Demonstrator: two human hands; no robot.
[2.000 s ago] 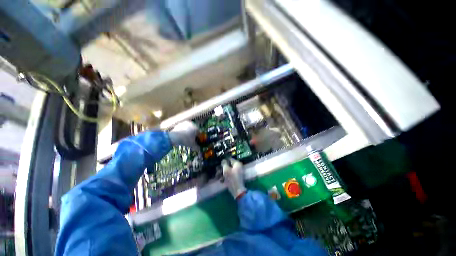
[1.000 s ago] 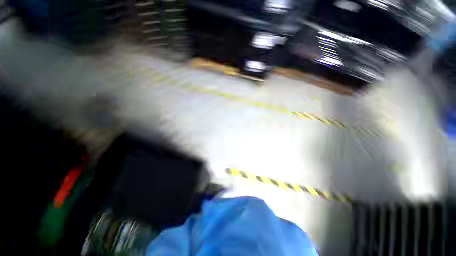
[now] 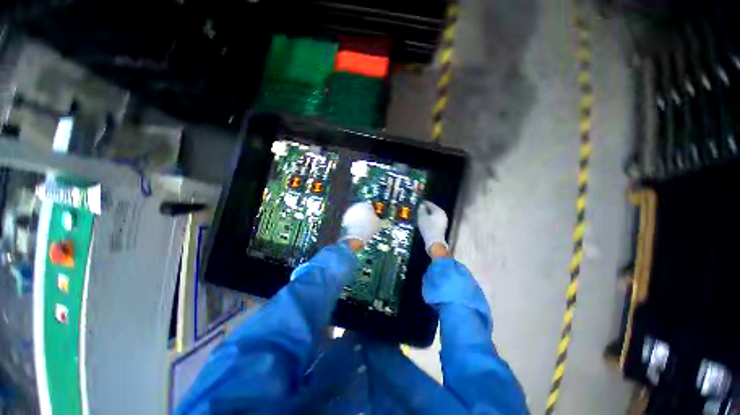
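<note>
A black tray [image 3: 338,154] lies in front of me with two green populated circuit boards side by side. The left board [image 3: 280,219] lies untouched. The right board [image 3: 376,280] has my white-gloved hands at its two long sides. My left hand [image 3: 361,222] is at its left edge, over part of the board. My right hand [image 3: 432,225] is at its right edge, beside the orange blocks. Both hands appear to grip the board by its edges; the fingertips are small and partly hidden.
A green control panel [image 3: 65,300] with an orange-red knob [image 3: 61,253] is on the machine at the left. A red bin [image 3: 363,63] and green surfaces are beyond the tray. Yellow-black floor lines [image 3: 578,243] run at the right, with black racks [image 3: 690,121] beyond.
The view has turned from the machine, past the floor, to the black tray. My hands were on a board in the machine and are now at the right board in the tray.
</note>
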